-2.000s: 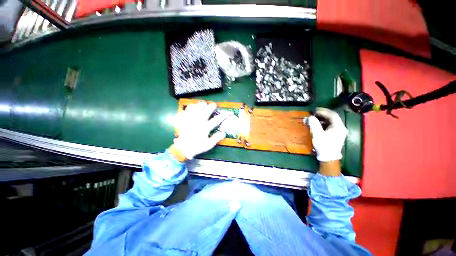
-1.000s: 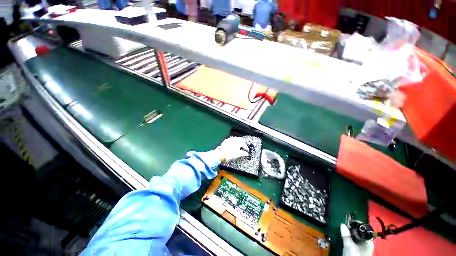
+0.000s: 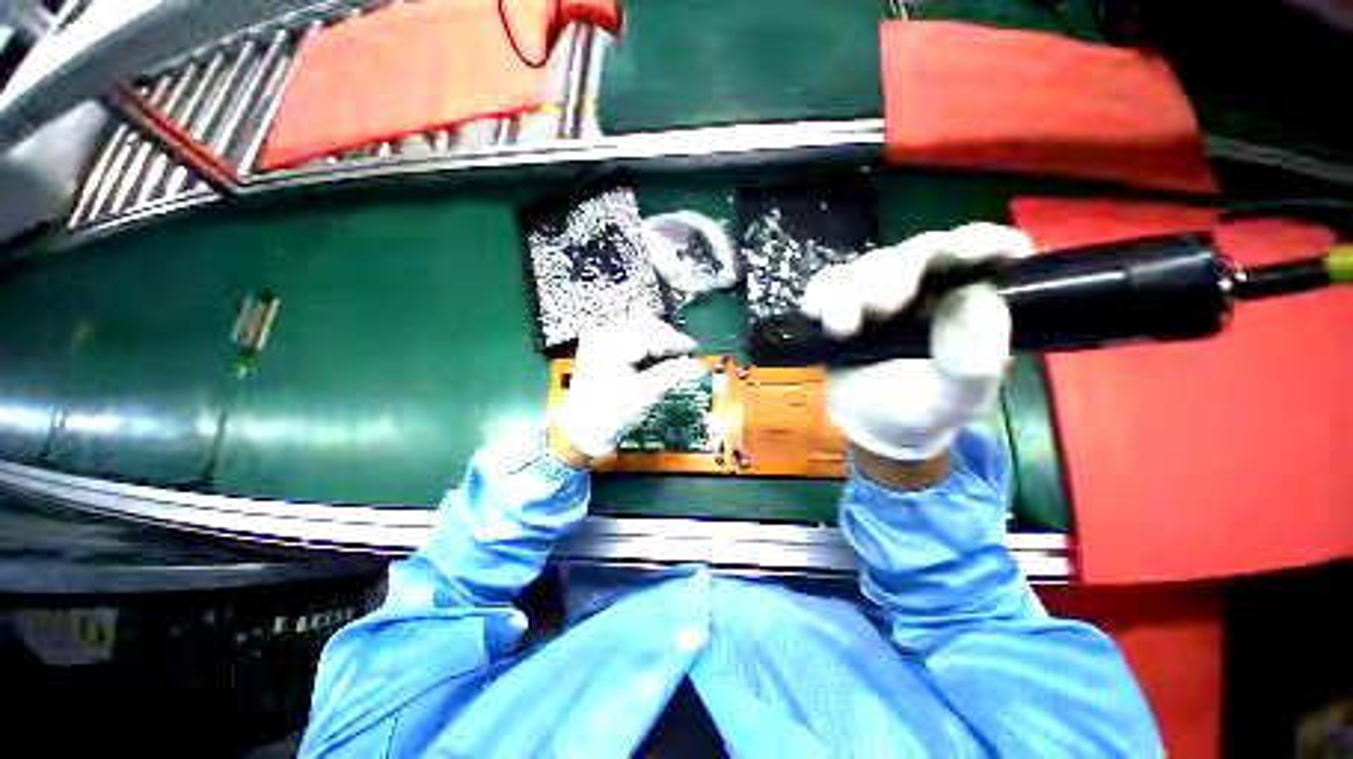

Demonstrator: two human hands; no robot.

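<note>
My right hand (image 3: 927,334), in a white glove, grips the black power screwdriver (image 3: 1120,297), held nearly level above the right part of the orange fixture (image 3: 782,423). Its front end lies near the right tray's lower edge. My left hand (image 3: 620,386), also gloved, is over the left part of the fixture and covers part of the green circuit board (image 3: 678,420). Its thumb and fingertips are close together; whether they hold a small screw cannot be told. The left black tray (image 3: 594,264) holds tiny silver screws. The right black tray (image 3: 809,237) holds larger silver metal pieces, partly hidden by my right hand.
A clear round container (image 3: 689,255) stands between the trays. Red mats (image 3: 1209,445) lie at the right, with another red sheet (image 3: 1039,104) behind. A silver rail (image 3: 712,544) edges the green bench in front of me. Rollers (image 3: 178,126) are at the back left.
My left hand has moved from the screw tray down to the board. My right hand has brought the screwdriver from the right side in over the fixture. The view has tilted back down.
</note>
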